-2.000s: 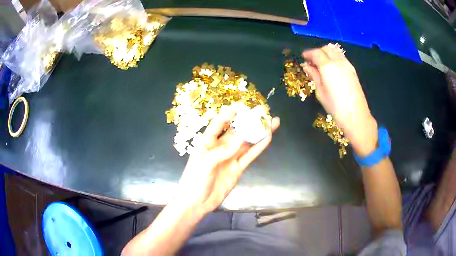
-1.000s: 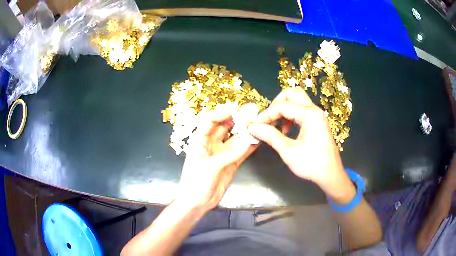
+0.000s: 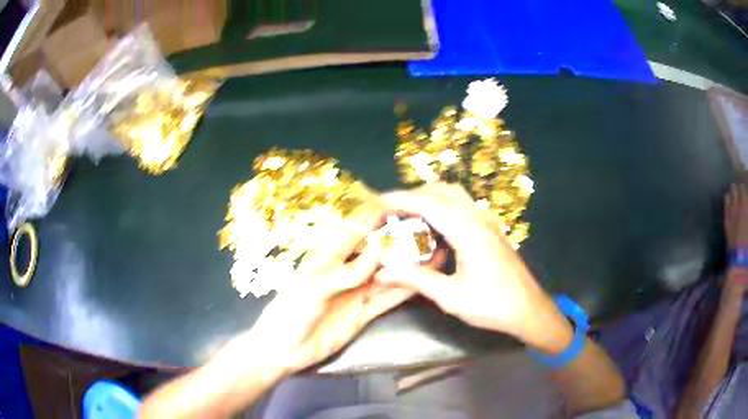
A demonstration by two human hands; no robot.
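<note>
My left hand (image 3: 328, 303) holds a white plastic part (image 3: 399, 248) with gold bits showing on it, in front of me between the two heaps. My right hand (image 3: 476, 266), with a blue wristband (image 3: 572, 331), has its fingers around the right side of the same part. The fingertips are partly hidden and overexposed. A heap of gold metal pieces (image 3: 279, 204) lies behind and left of my hands. A second heap of gold pieces (image 3: 476, 155) lies behind my right hand, with another white part (image 3: 485, 98) at its back edge.
A clear plastic bag (image 3: 98, 102) with gold pieces spilling out lies at the left, near a tape roll (image 3: 24, 254). A cardboard box (image 3: 156, 29), a raised green board (image 3: 361, 33) and a blue sheet (image 3: 533, 41) are behind. Another person's arm (image 3: 722, 327) is at the right.
The view has shifted, showing more of the box at the back. My right hand has come from the right heap to my left hand and now grips the part. The stool is mostly out of view.
</note>
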